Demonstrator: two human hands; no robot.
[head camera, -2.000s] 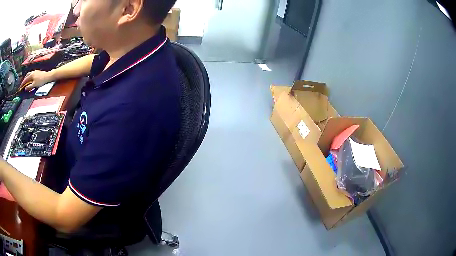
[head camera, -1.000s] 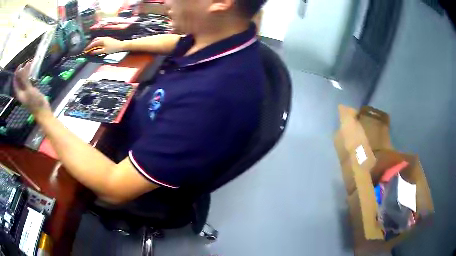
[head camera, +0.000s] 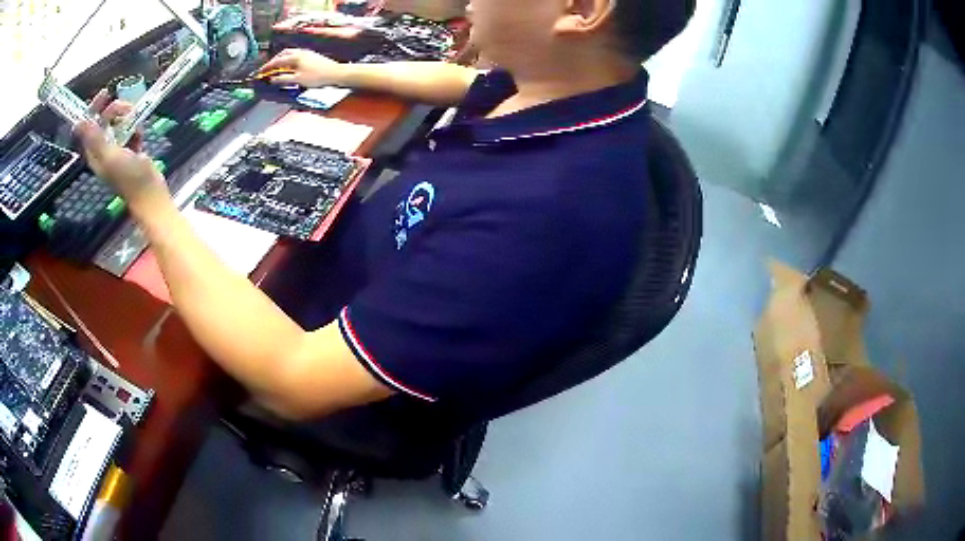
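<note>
Neither of my hands is in view. A seated person in a dark blue polo shirt (head camera: 519, 243) holds up a thin silver-white metal frame (head camera: 167, 82) in one hand (head camera: 122, 164). Their other hand (head camera: 307, 69) rests on a small yellow-orange and dark thing, perhaps a mouse. A bare motherboard (head camera: 280, 188) lies on red and white sheets in front of them. A second circuit board assembly (head camera: 37, 343) with a metal port plate is nearest me at the lower left, partly cut off by the edge.
A black keyboard with green keys (head camera: 79, 206) and a dark key block (head camera: 37, 174) lie behind the boards. A round teal fan (head camera: 228, 42) stands at the back. The black chair (head camera: 677, 211) is on the grey-blue floor. Open cardboard boxes (head camera: 788, 412) stand at the right.
My view has swung left, so the desk and person show further right. The person's raised hand, empty-looking and blurred one second ago, now shows the frame clearly. Their other hand stays put.
</note>
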